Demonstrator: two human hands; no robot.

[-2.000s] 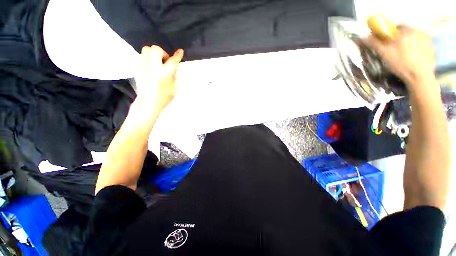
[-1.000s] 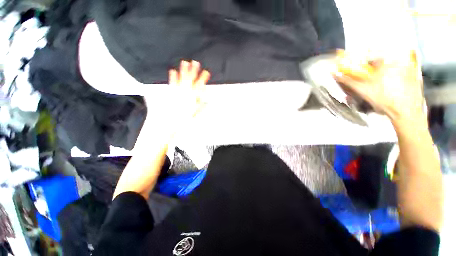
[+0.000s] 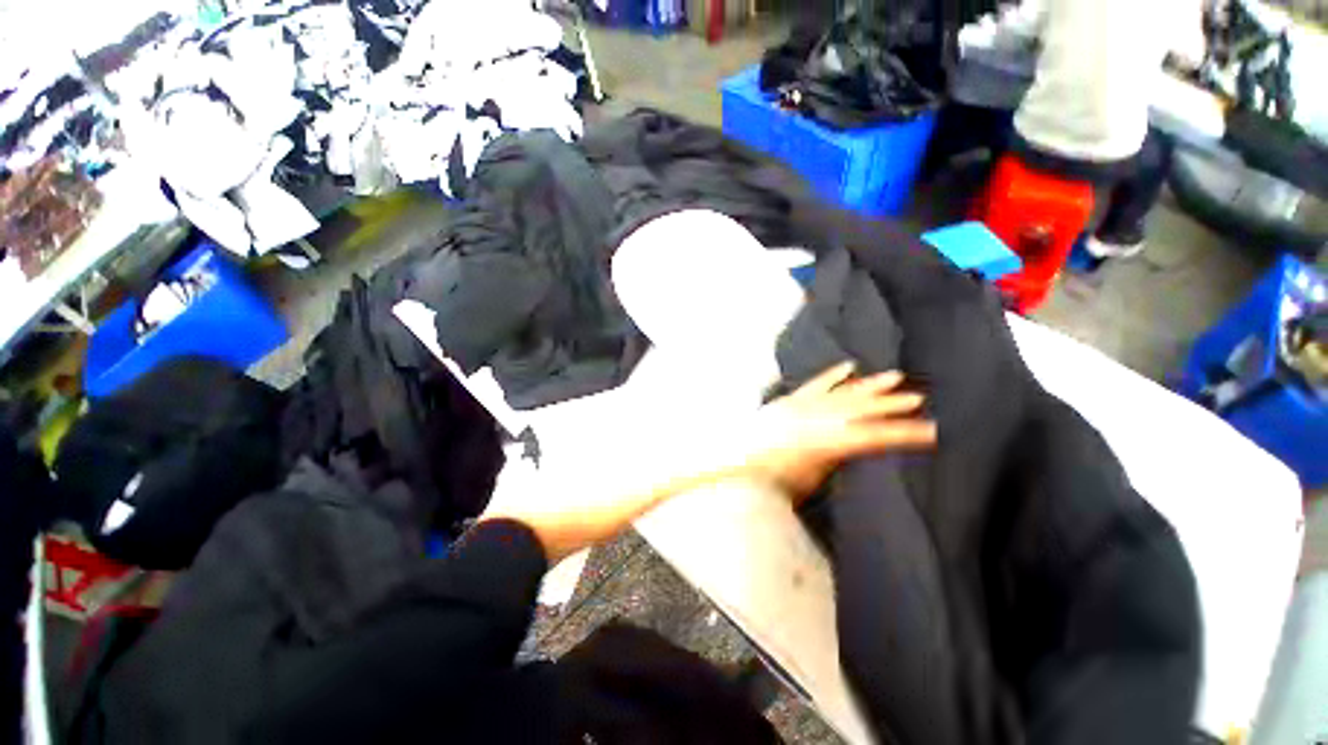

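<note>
A black garment [image 3: 1005,495] lies draped over the white padded board [image 3: 706,284], whose rounded end shows at the upper middle. My left hand [image 3: 852,422] lies on the garment's near edge with its fingers spread, palm down. It does not grip the cloth. My right hand is not in the picture, and the iron is not in the picture either.
Crumpled black garments [image 3: 510,248] are heaped to the left of the board. White cloth pieces [image 3: 423,88] cover a table at the upper left. Blue crates [image 3: 859,153] stand at the back, left and right. A person sits on a red stool [image 3: 1031,226] behind.
The view has swung to the left along the board. The iron and my right hand have left the picture. My left hand went from pinching the edge to lying spread on the cloth.
</note>
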